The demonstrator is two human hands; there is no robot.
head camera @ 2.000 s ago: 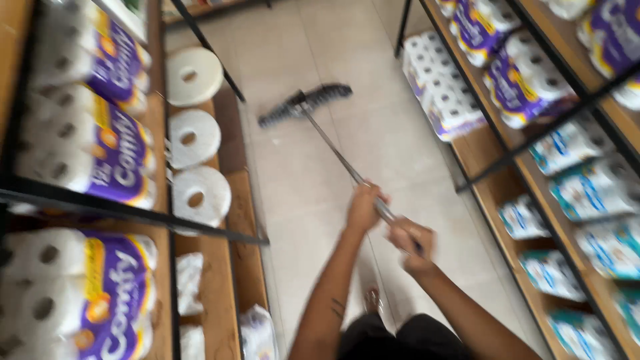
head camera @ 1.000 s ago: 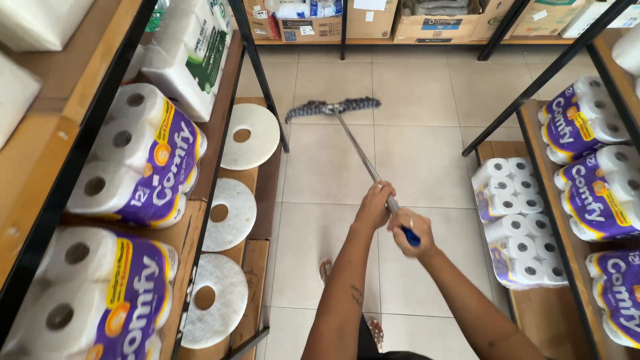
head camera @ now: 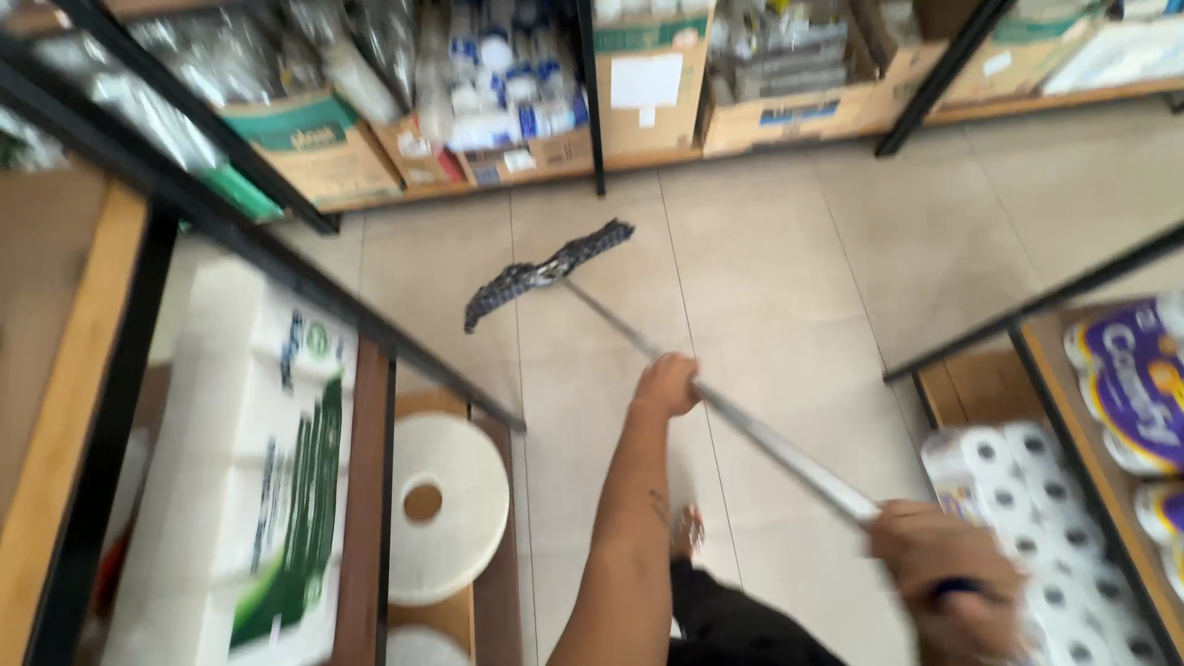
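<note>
My left hand (head camera: 668,383) is closed around the metal handle (head camera: 786,450) of a dust mop, partway along the pole. Farther up the pole, at the lower right, my right hand (head camera: 945,569) grips the handle's upper end; it is blurred, and a dark blue grip end shows at it. The mop's wide, dark grey fringed head (head camera: 548,270) lies on the tiled floor ahead, slanting from lower left to upper right.
Black-framed shelves hold paper towel packs (head camera: 277,481) and large white paper rolls (head camera: 450,504) at left, toilet paper packs (head camera: 1036,518) at right. Cardboard boxes (head camera: 647,102) fill the bottom shelf across the far side. Beige floor tiles (head camera: 777,277) lie between the shelves.
The view has moved toward the far shelf. The mop head has turned to a steeper slant and sits nearer that shelf. My hands are farther apart, both still on the handle.
</note>
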